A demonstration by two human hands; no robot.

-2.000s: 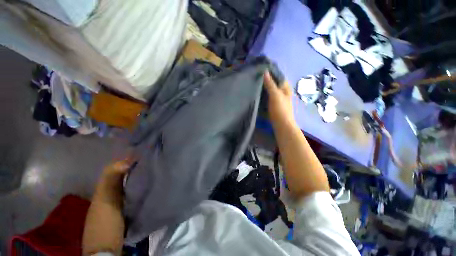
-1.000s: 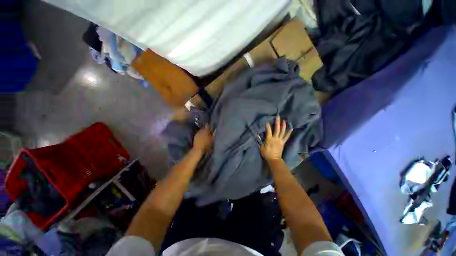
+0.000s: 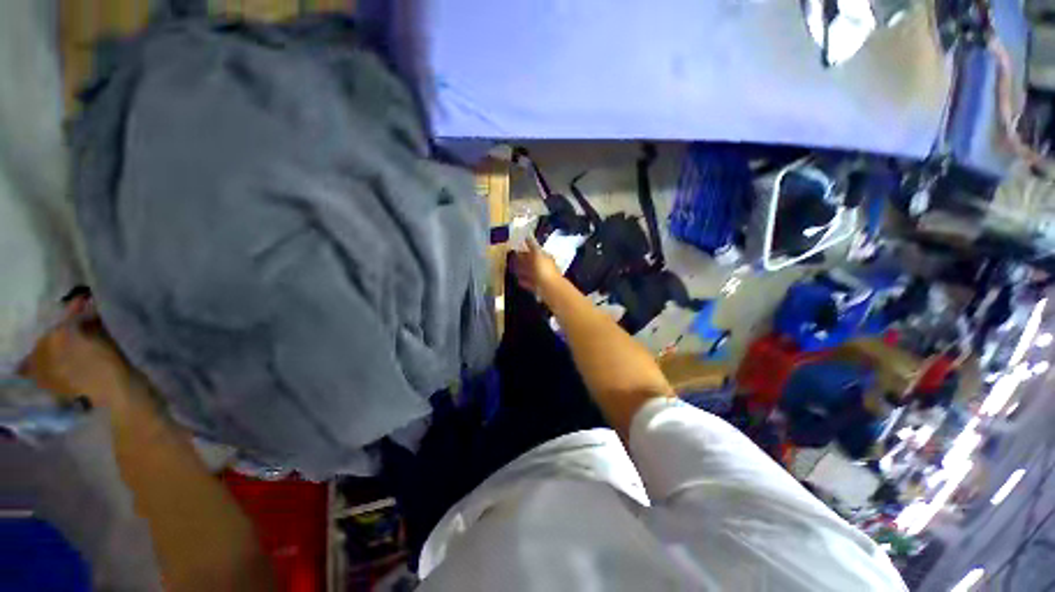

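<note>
A heap of dark grey cloth (image 3: 266, 231) fills the left half of the view, on top of a brown carton (image 3: 495, 208) whose edge shows at its right. My right hand (image 3: 535, 266) is beside the carton's edge, right of the heap, with its fingertips at a small white patch (image 3: 523, 229); I cannot tell if it grips it. My left hand (image 3: 72, 353) is blurred at the heap's lower left, near the pale covered bale (image 3: 29, 231); its grip is unclear.
The purple table (image 3: 694, 81) is at the top, with a white piece (image 3: 850, 29) on it. Black scraps (image 3: 625, 254) lie on the floor below. A red basket (image 3: 278, 520) is at the lower left. Blue and red things crowd the right side.
The view has swung right, so the heap is now at the left. My hands have left the heap's top and moved apart to its two sides. The cloth lies in a rounded heap.
</note>
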